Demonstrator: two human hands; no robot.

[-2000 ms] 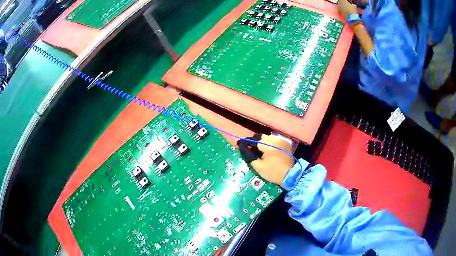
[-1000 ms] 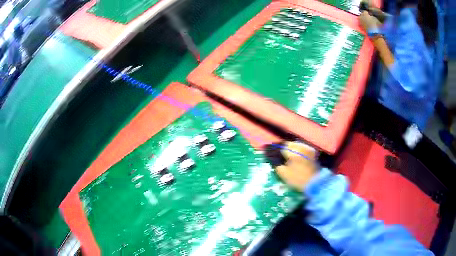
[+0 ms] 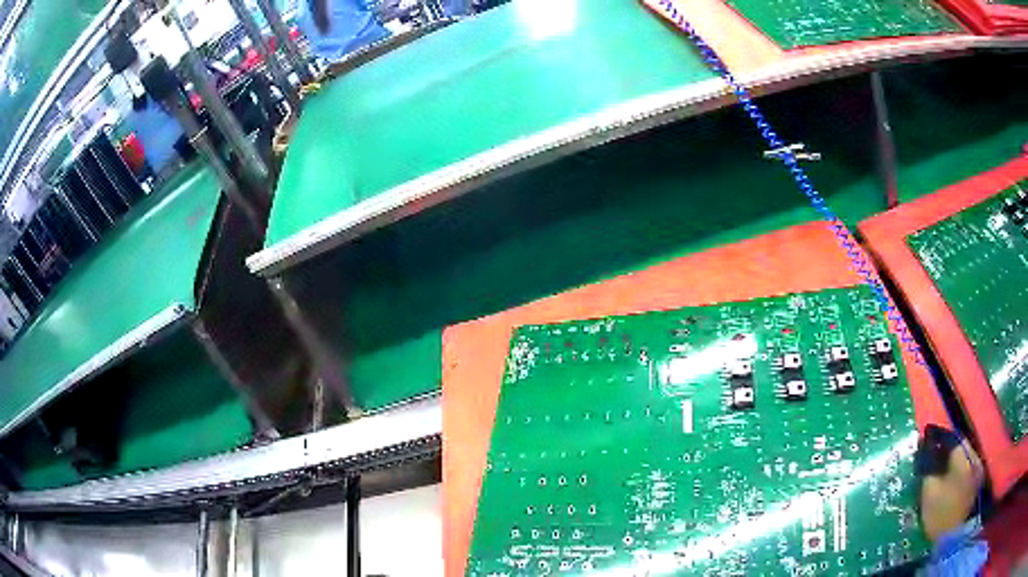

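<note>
A large green circuit board [image 3: 609, 440] lies on a red-orange foam sheet [image 3: 676, 271] in front of me. Several black components with silvery centres [image 3: 792, 376] sit in pairs on its upper right part. My right hand [image 3: 949, 487], with black-covered fingertips and a light blue cuff, is at the board's right edge. Its fingers are partly hidden, so I cannot tell whether it grips the edge. My left hand is out of the picture.
A second board [image 3: 975, 265] on foam lies across a narrow gap at right. A blue coiled cord [image 3: 817, 203] crosses towards my right hand. Metal-edged green benches [image 3: 473, 124] stand beyond the line. Another board [image 3: 834, 17] lies at top right. A blue-clothed person [image 3: 344, 25] is partly visible at top left.
The view has swung left, so the board, components and my right hand appear farther right and lower. The black bin and the neighbouring worker have left the picture. My hand remains by the board's edge.
</note>
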